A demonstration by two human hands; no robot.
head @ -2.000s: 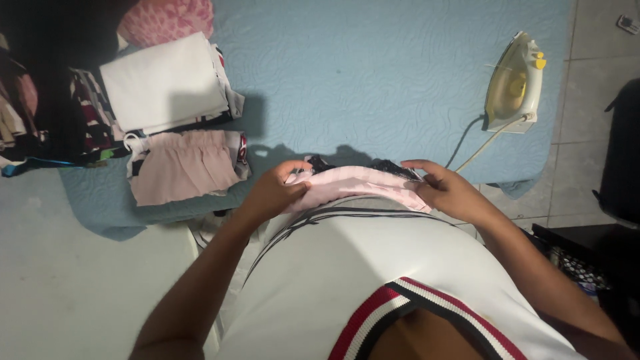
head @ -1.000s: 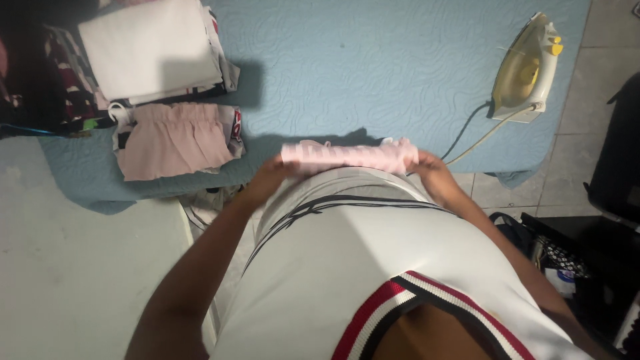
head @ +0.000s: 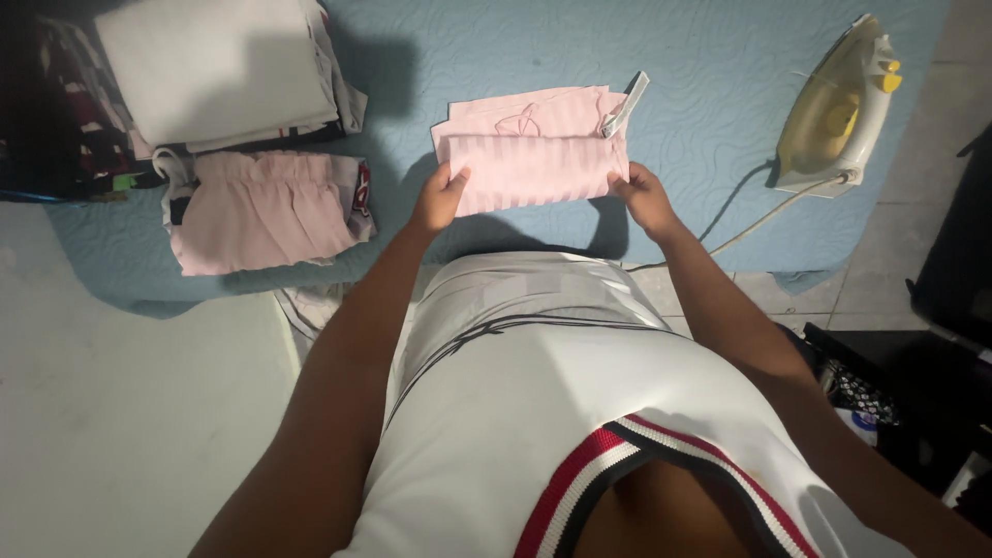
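Note:
A folded pink striped garment [head: 535,174] is held up over the light blue cover, its drawstring loop and a white label showing near the far edge. My left hand [head: 443,198] grips its left near corner, thumb on top. At the right near corner my right hand [head: 642,200] pinches the cloth in the same way. Left of the hands lies a folded pink garment with a gathered waistband [head: 263,213], on other folded cloth. Behind it is a stack topped by folded white cloth [head: 217,70].
A yellow and white steam iron [head: 837,116] rests at the right of the blue cover [head: 697,70], its cord [head: 763,217] running toward my body. Dark patterned clothes [head: 77,101] lie at the far left. Black objects stand on the tiled floor [head: 876,256] at the right.
Both hands have moved forward, away from my body, with the pink garment. It was bunched close to my waist and now shows flat and folded over the blue cover.

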